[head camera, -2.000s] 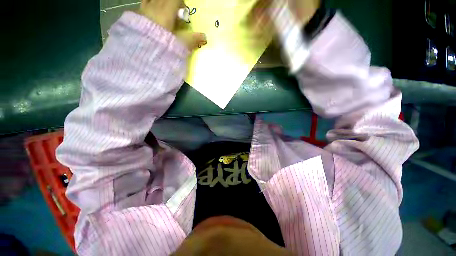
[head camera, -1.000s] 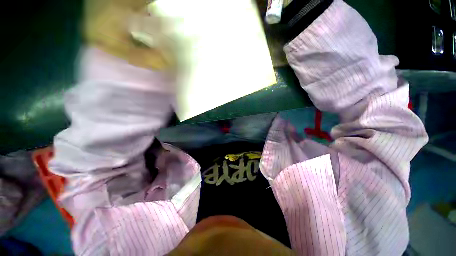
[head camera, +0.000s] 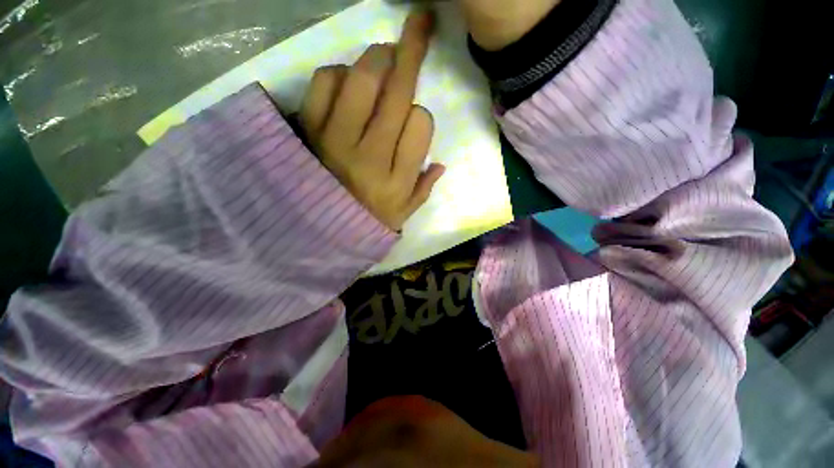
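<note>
The yellow paper sheet (head camera: 466, 164) lies turned at an angle in front of me, pale where the light hits it. My left hand (head camera: 375, 128) rests palm down on it, one finger stretched towards the top edge, the others bent. What may be under these fingers is hidden. My right hand (head camera: 507, 18), in a wide black cuff, is cut off by the top edge at the paper's upper right. Its fingers and anything in them are out of the picture. No marks show clearly on the paper.
A grey board under glossy clear film (head camera: 137, 91) lies left of and partly under the paper. The dark green bench surface (head camera: 526, 187) shows beside the paper. Dark items stand at the upper right, and blurred red and blue things lie at the far right.
The paper has turned and now spreads further left. My left hand has moved right and lies on it. The wrapped board has come into view at left; the white pen end is no longer visible.
</note>
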